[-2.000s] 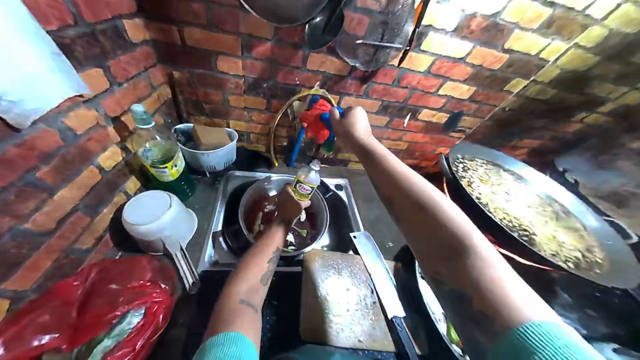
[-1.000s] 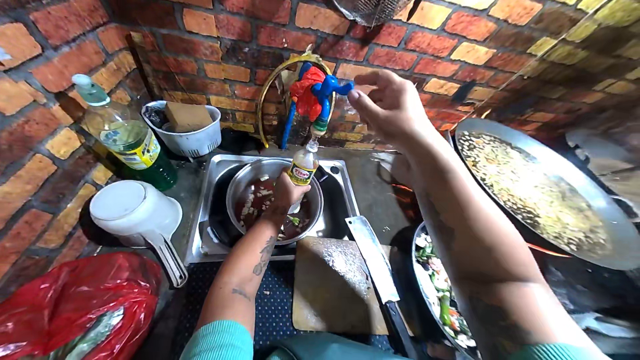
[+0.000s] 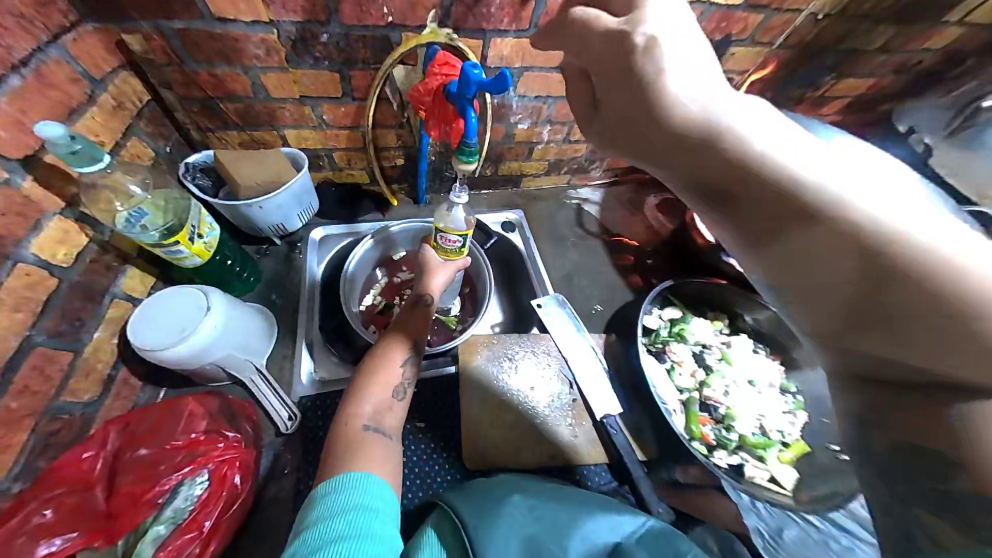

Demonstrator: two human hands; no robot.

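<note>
My left hand [image 3: 440, 271] grips a clear plastic bottle [image 3: 452, 236] with a yellow and green label, upright over a metal pot [image 3: 487, 291] in the steel sink [image 3: 535, 256]. The bottle's uncapped mouth is just under the spout of a blue faucet [image 3: 470, 97]; a thin stream seems to run between them. Dark reddish liquid [image 3: 391, 287] with pale bits lies in the pot. My right hand [image 3: 620, 70] is raised to the right of the faucet, holding nothing visible, its fingers loosely bent and partly cut off by the top edge. Red plastic [image 3: 438, 93] is wrapped behind the faucet.
A cleaver [image 3: 581, 356] lies on a wet cutting board [image 3: 515, 403]. At right is a pan of chopped vegetables [image 3: 736, 395]. To the left stand a white dipper [image 3: 201, 333], a green-liquid bottle [image 3: 194, 232], a white basket [image 3: 267, 205] and a red plastic bag [image 3: 155, 473]. Fire shows behind my right forearm.
My right hand was at the faucet handle two seconds ago and has moved off it, up and to the right. My left hand has kept hold of the bottle, now beneath the spout.
</note>
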